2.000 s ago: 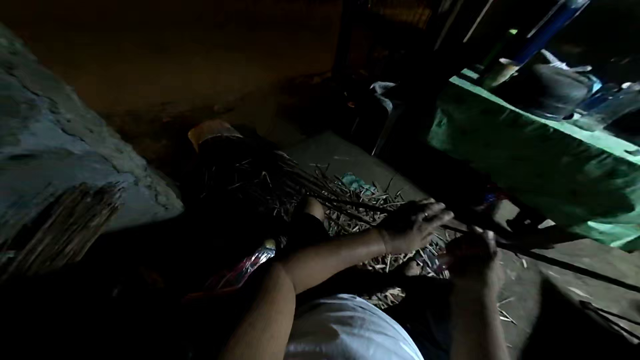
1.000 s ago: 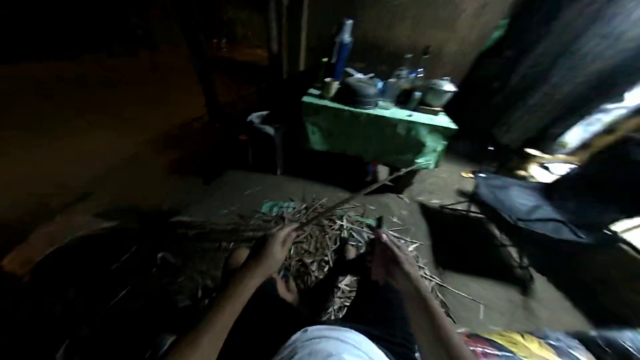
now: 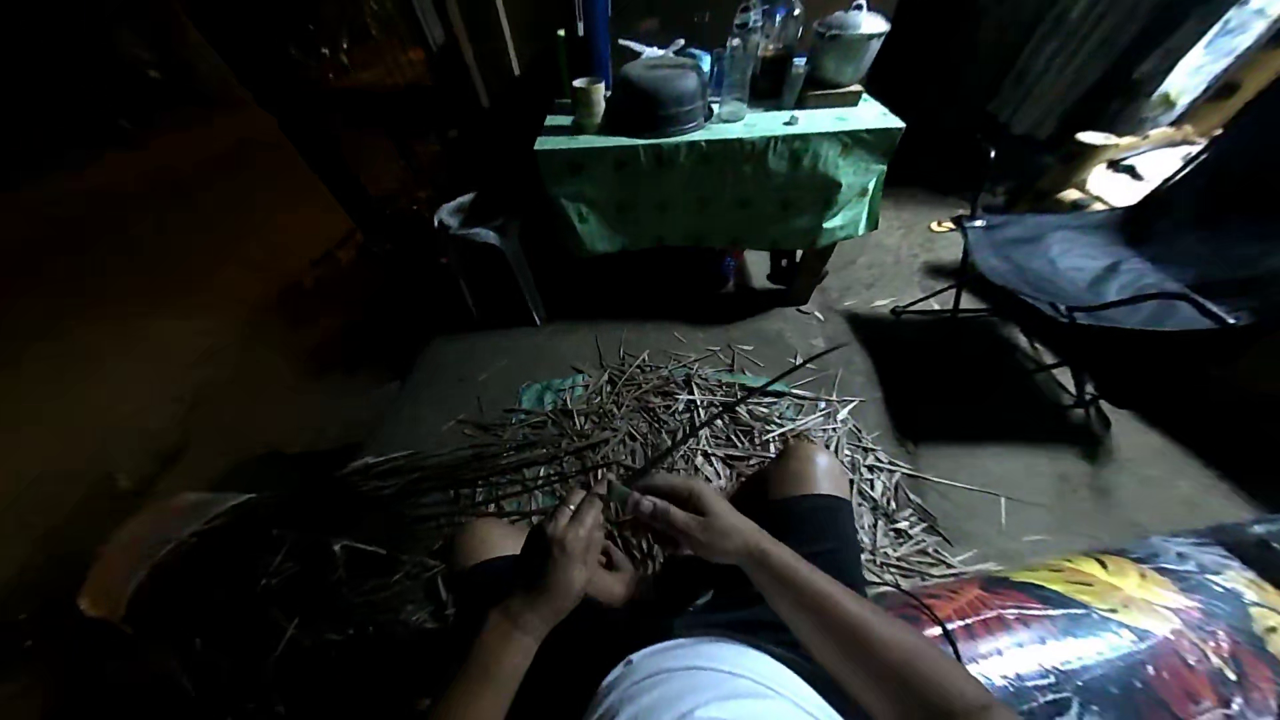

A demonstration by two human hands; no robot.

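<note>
My left hand (image 3: 568, 545) and my right hand (image 3: 695, 515) are close together in front of my knees, at the near end of a long thin stalk (image 3: 735, 403). The stalk slants up and right from them over a heap of dry strips (image 3: 690, 400) on the floor. My left fingers are closed around its near end. Between my right thumb and fingers is a small dark greenish piece (image 3: 619, 492), too unclear to name; it may be a blade or part of the stalk. A bundle of long stalks (image 3: 430, 475) lies left of the heap.
A table with a green cloth (image 3: 710, 190) bears a lidded pot (image 3: 848, 48), a dark basin (image 3: 660, 98) and bottles. A plastic chair (image 3: 490, 235) stands left of it, a folding chair (image 3: 1080, 260) at right. A shiny patterned cover (image 3: 1080, 620) lies near right.
My hands, apart one second ago, have come together at the stalk's near end. The view has swung to the right since two seconds ago.
</note>
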